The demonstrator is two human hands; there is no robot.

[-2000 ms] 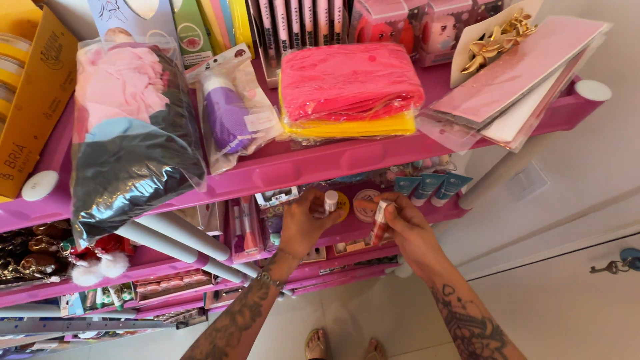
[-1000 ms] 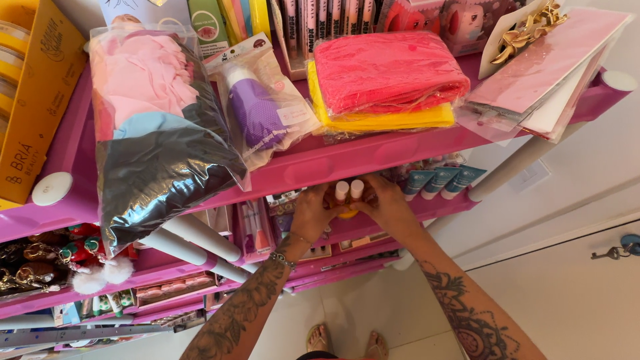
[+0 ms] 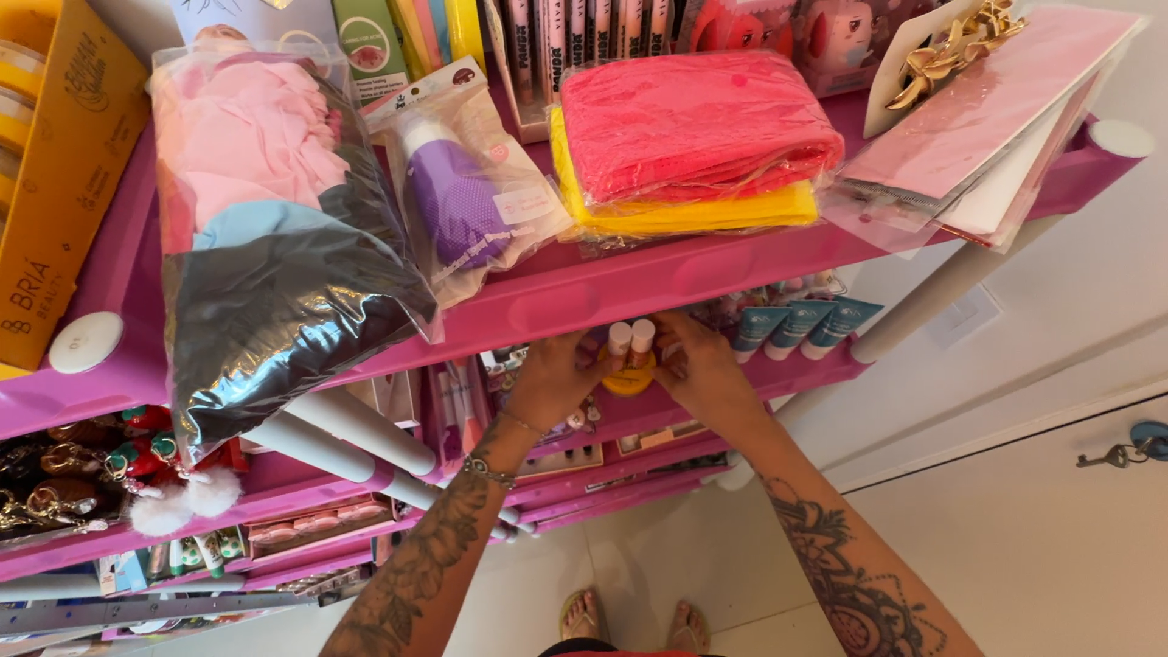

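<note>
Two small white-capped tubes (image 3: 630, 341) stand side by side at a round yellow container (image 3: 629, 380) on the second pink shelf. My left hand (image 3: 558, 376) is at their left, its thumb and fingers close to the left tube; whether it grips the tube is not clear. On the other side, my right hand (image 3: 707, 374) curves around the right tube and the yellow container, some fingers hidden under the upper shelf's edge. Several teal and white squeeze tubes (image 3: 803, 327) stand just right of my right hand.
The upper pink shelf (image 3: 547, 297) overhangs my hands. On it lie a pink folded cloth pack (image 3: 698, 123), a bagged purple bottle (image 3: 456, 192) and a large bag of fabric (image 3: 274, 265). A grey post (image 3: 958, 283) stands at the right.
Two seconds ago my hands were apart, each with a white-capped tube; the tubes now stand together and my hands are close around them. The view has moved closer to the shelf.
</note>
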